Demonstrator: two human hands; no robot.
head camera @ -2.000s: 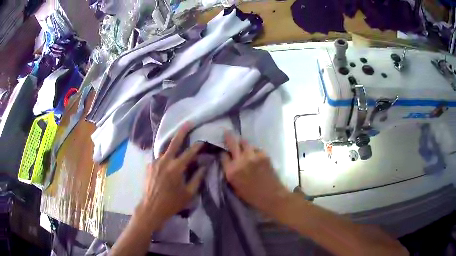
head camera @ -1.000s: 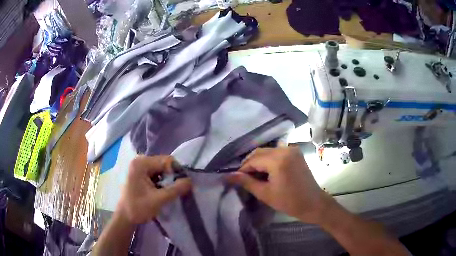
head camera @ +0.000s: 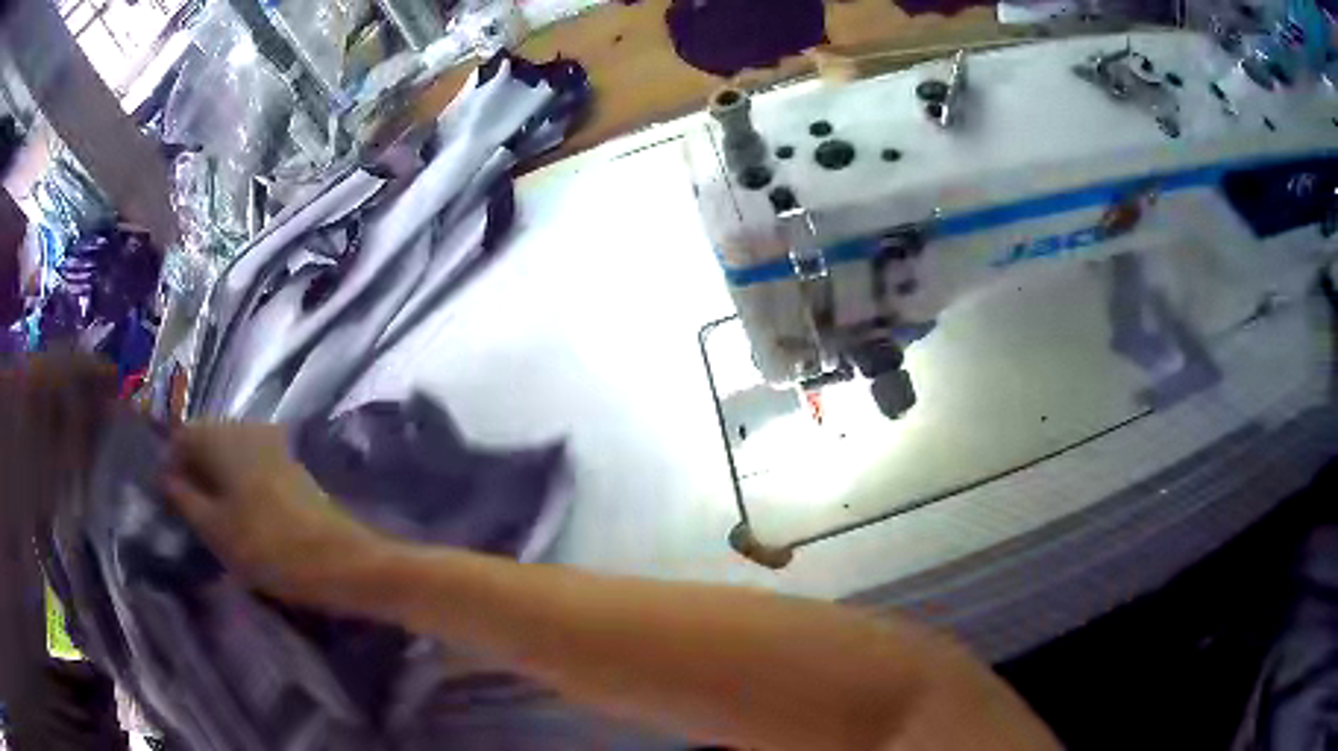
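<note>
The garment in progress point(head camera: 440, 477), grey-purple and blurred, is bunched at the lower left, with a dark purple-grey part spread on the white table. My right hand point(head camera: 242, 492) reaches across to the left and is closed on the garment's cloth. My left hand point(head camera: 52, 418) is a brown blur at the left edge; its fingers cannot be made out. The white lockstitch sewing machine point(head camera: 763, 264) with a blue stripe stands to the right, its lamp glowing over the needle area. No cloth lies under the needle.
Long light grey and purple cut pieces point(head camera: 345, 301) lie heaped at the upper left of the table. A dark purple fabric piece point(head camera: 746, 33) lies on brown wood behind the machine. Grey-lilac tape guides point(head camera: 1174, 360) sit on the machine bed at right.
Both hands have moved left, taking the garment off the table's middle towards the left edge. The view has turned, so the machine shows further left and more of its right end shows.
</note>
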